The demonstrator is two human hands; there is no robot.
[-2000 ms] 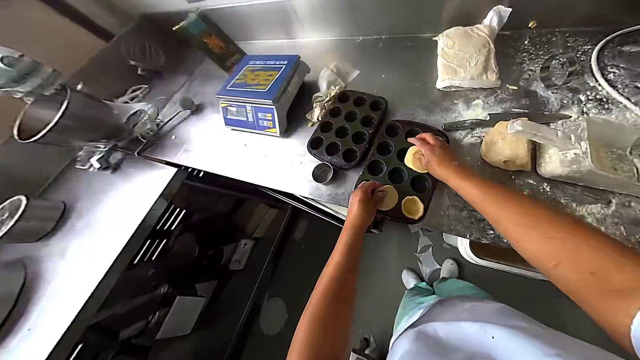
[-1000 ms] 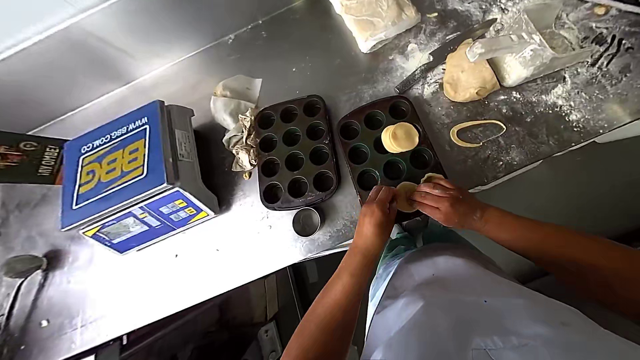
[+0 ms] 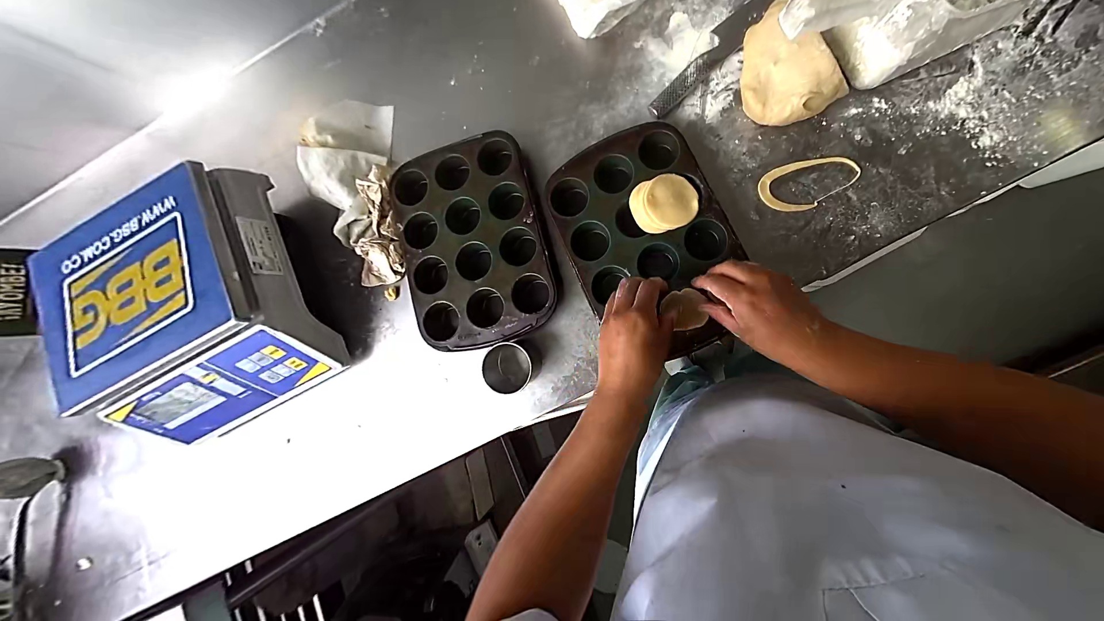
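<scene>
My left hand [image 3: 636, 332] and my right hand [image 3: 755, 310] meet over the near end of the right dark muffin tin [image 3: 634, 235]. Between their fingertips lies a round of dough [image 3: 686, 310], its edges touched by both. A small stack of dough rounds [image 3: 663, 203] rests on the same tin, farther from me. To the left stands a second dark muffin tin [image 3: 468, 213], its cups showing no dough. Close to its near edge is a round metal cutter [image 3: 507, 367]. What lies under my palms is hidden.
A blue scale [image 3: 203, 379] stands at the left, with crumpled paper and plastic [image 3: 362, 203] beside it. Upper right are a lump of dough [image 3: 787, 69], a knife handle [image 3: 681, 86], a floury plastic container [image 3: 897, 39] and a ring-shaped dough scrap [image 3: 764, 191] on the floured metal counter.
Two seconds ago my hands were apart over the right tin; now they are together at one dough round. The dough stack has shown on the tin since the middle frame. The view has shifted and turned.
</scene>
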